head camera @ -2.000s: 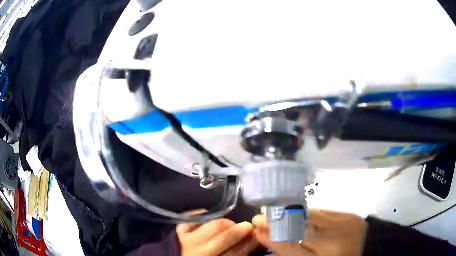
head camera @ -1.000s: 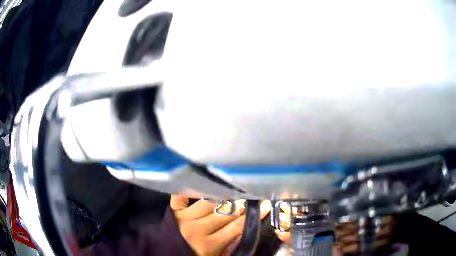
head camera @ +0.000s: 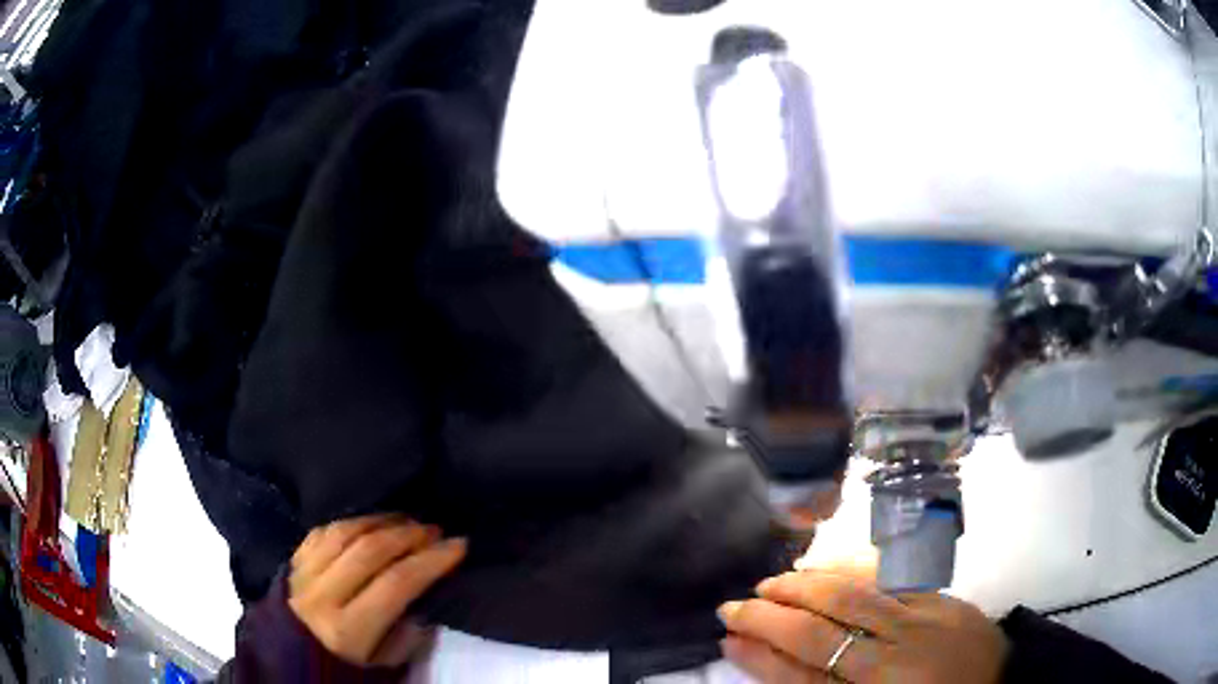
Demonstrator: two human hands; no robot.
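A black garment piece (head camera: 534, 454) lies spread in front of the white sewing machine head (head camera: 935, 120), its right end under the needle area. My left hand (head camera: 367, 581) holds the cloth's near left edge, fingers curled on it. My right hand (head camera: 868, 635), with a ring, lies with bent fingers at the cloth's right end, below the ribbed grey knob (head camera: 916, 541). Whether it grips the cloth cannot be told. The needle and presser foot are hidden behind the blurred take-up guard (head camera: 781, 267).
A heap of black cloth (head camera: 160, 201) lies behind and to the left. A red frame (head camera: 56, 561) and tan strips (head camera: 104, 468) stand at far left. A small black rectangle with a white rim (head camera: 1186, 478) lies on the right.
The view has drawn back from the machine head and shows more cloth. My left hand has moved left, away from my right hand; the two were close together near the needle.
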